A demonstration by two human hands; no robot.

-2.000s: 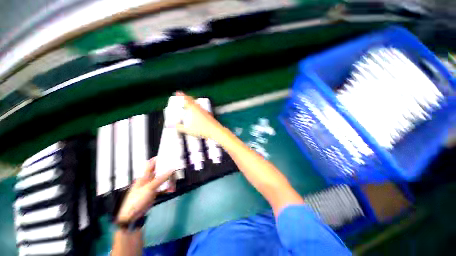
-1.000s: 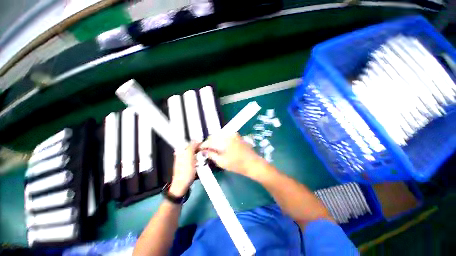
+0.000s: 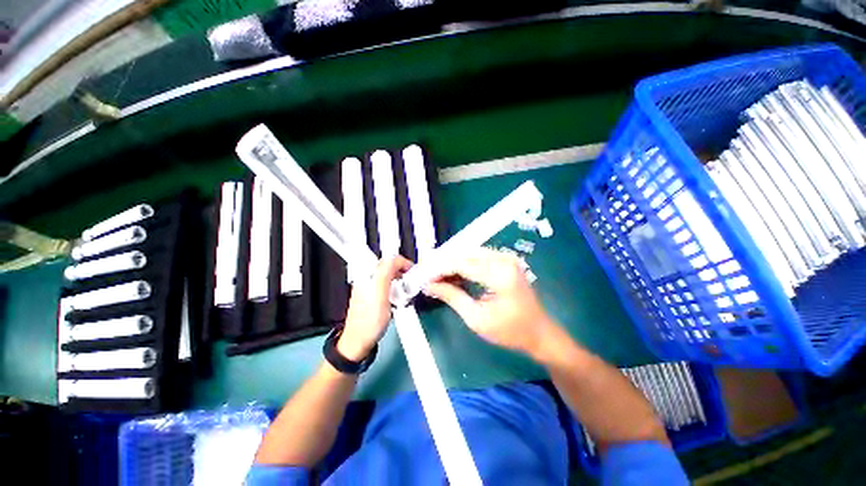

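My left hand (image 3: 366, 318) holds a white tube (image 3: 304, 195) that points up and left, and a long white strip (image 3: 432, 394) runs down from the same spot to the lower edge. Another white tube (image 3: 489, 223) points up and right from between my hands. My right hand (image 3: 498, 304) has its fingertips at the near end of that tube, where the pieces meet; any small piece there is too small to tell. The black slotted tray (image 3: 323, 318) lies beyond my hands with several white tubes in its slots.
A filled black tray (image 3: 171, 313) stands left. Small clear-white pieces (image 3: 525, 247) lie by the blue basket (image 3: 655, 247) of white tubes at right. A lower blue bin (image 3: 707, 432) and left blue crate (image 3: 142, 456) sit below the bench edge. Black trays (image 3: 361, 27) are at the back.
Since two seconds ago, my hands have moved off the slotted tray and now meet nearer my body, with crossed pieces. Since one second ago, they have shifted slightly right and the left crate has come into view.
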